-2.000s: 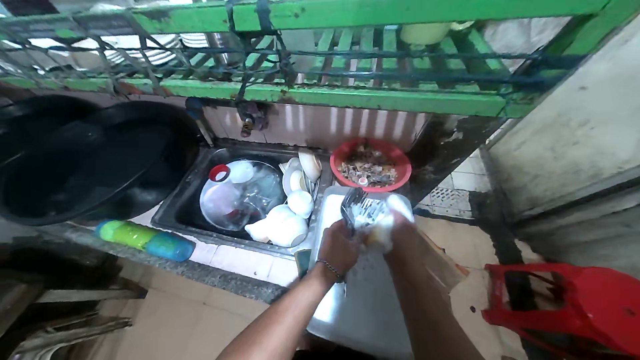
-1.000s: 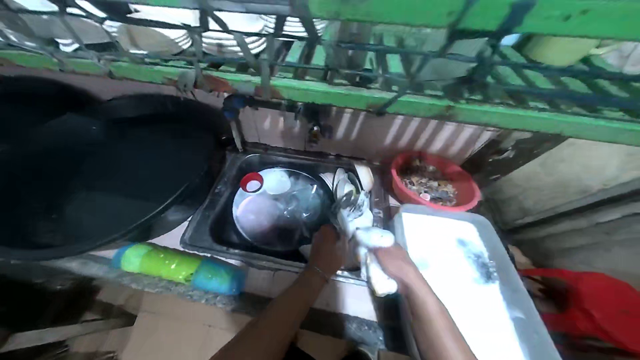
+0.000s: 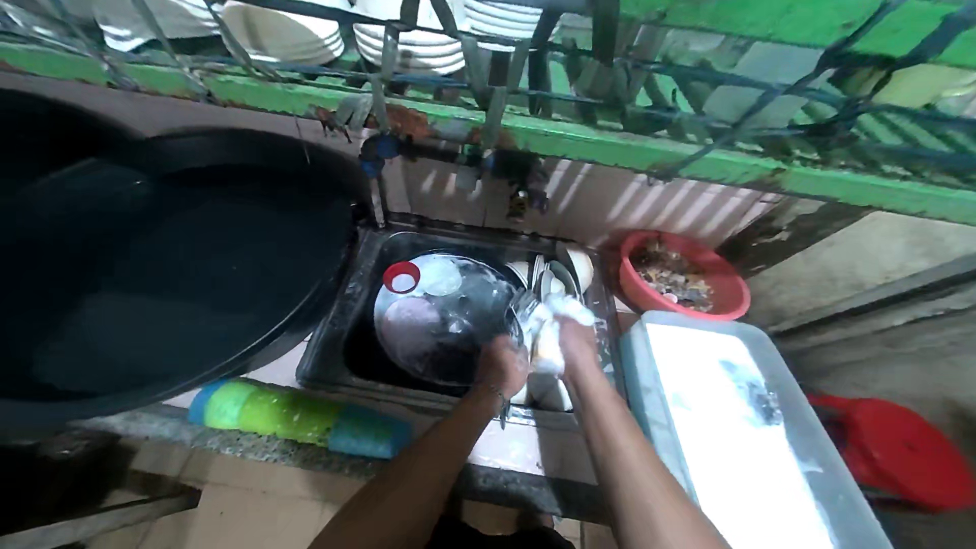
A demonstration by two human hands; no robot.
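Observation:
Over the right part of the sink (image 3: 324, 358), my left hand (image 3: 503, 366) grips a bundle of metal cutlery (image 3: 524, 305). My right hand (image 3: 576, 339) holds a white, foamy cloth or sponge (image 3: 568, 309) against or close beside the cutlery. Left of my hands, a round basin (image 3: 450, 366) sits in the sink, with suds and a red-rimmed cup (image 3: 402, 277) in it. White bowls and dishes (image 3: 577, 267) stand along the sink's right side, partly hidden by my hands.
Large black tubs (image 3: 229, 274) stand left. Stacked coloured cups (image 3: 297, 418) lie on the front ledge. A red bowl of food scraps (image 3: 736, 301) and a translucent plastic container (image 3: 808, 419) are right. A green dish rack (image 3: 595, 145) hangs above the faucet (image 3: 518, 204); a red plastic chair (image 3: 907, 450) stands lower right.
Two seconds ago both hands were above the pale container right of the sink; now they are over the sink's right part, still holding the cutlery and white cloth or sponge. The view has shifted.

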